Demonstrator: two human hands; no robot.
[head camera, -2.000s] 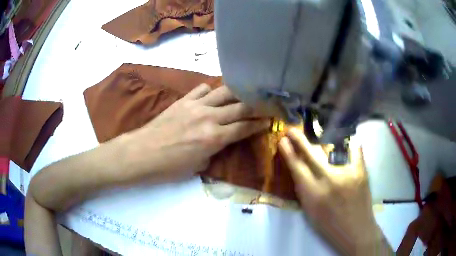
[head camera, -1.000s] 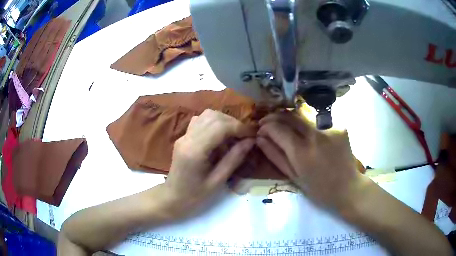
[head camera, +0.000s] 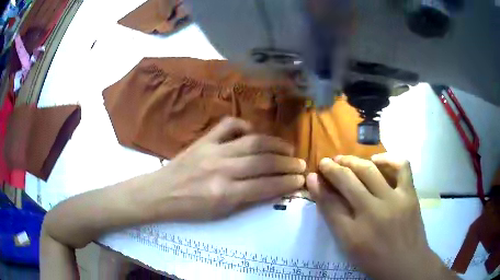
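Note:
The rust-brown gathered panel (head camera: 186, 104) lies across the white machine top, with puckers along its upper part, and runs under the sewing machine head (head camera: 263, 33). My left hand (head camera: 236, 169) lies on the cloth's near part, fingers pointing right. My right hand (head camera: 367, 202) pinches the near edge of the cloth just right of my left fingertips, below the needle area. Both hands are bare. The needle is blurred and partly hidden by the head. The cloth right of the needle area is lit yellow.
Red-handled snips (head camera: 463, 128) lie right of the head. Folded brown pieces (head camera: 41, 136) lie at the left edge. Another brown piece (head camera: 156, 16) lies beyond the work. A brown heap (head camera: 482, 238) is at the lower right. A measuring scale (head camera: 246, 262) runs along the near edge.
My hands have moved from bunching the cloth near the needle to its near edge. The gathered panel is more spread out, and cloth now shows right of the needle. The camera view has shifted.

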